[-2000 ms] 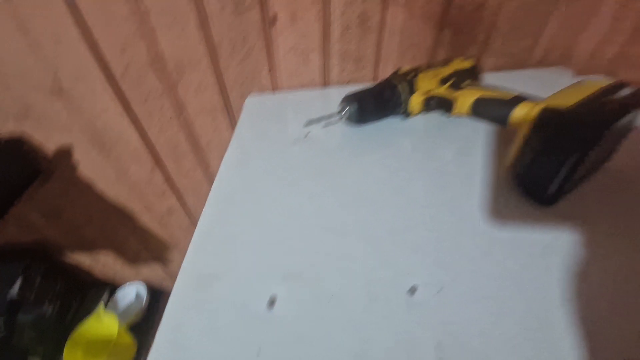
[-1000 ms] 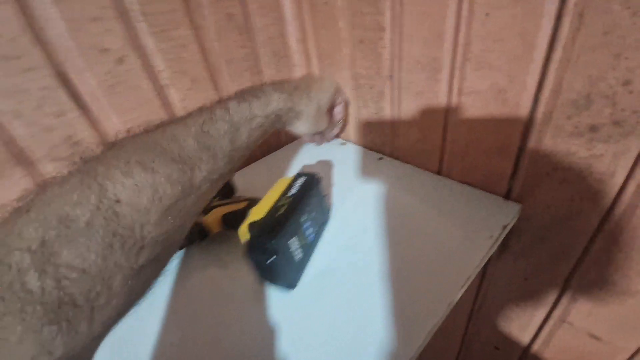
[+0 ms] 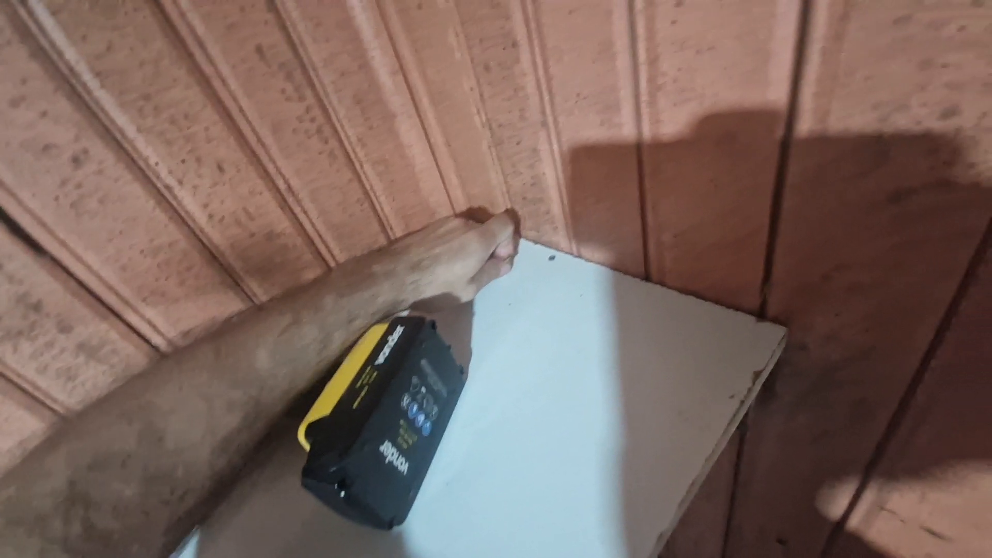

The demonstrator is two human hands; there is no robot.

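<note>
My left hand (image 3: 492, 252) reaches in from the lower left, its fingers curled against the far corner of a white board (image 3: 542, 387), where the board meets the wooden wall. Whether anything is inside the fingers is hidden. Below my forearm lies a Vonder cordless drill on the board; its black and yellow battery (image 3: 387, 426) faces me, while the arm covers the rest of the tool. My right hand is out of view.
Reddish wooden plank walls (image 3: 697, 194) meet behind the board. Small dark holes (image 3: 552, 257) mark the board near its back edge, and its right edge (image 3: 721, 449) is chipped. Dark shadows fall across the wall and board.
My left arm, absent two seconds ago, has come in over the drill and stays at the far corner. The drill's body and bit, visible earlier, are now covered. The view has shifted right.
</note>
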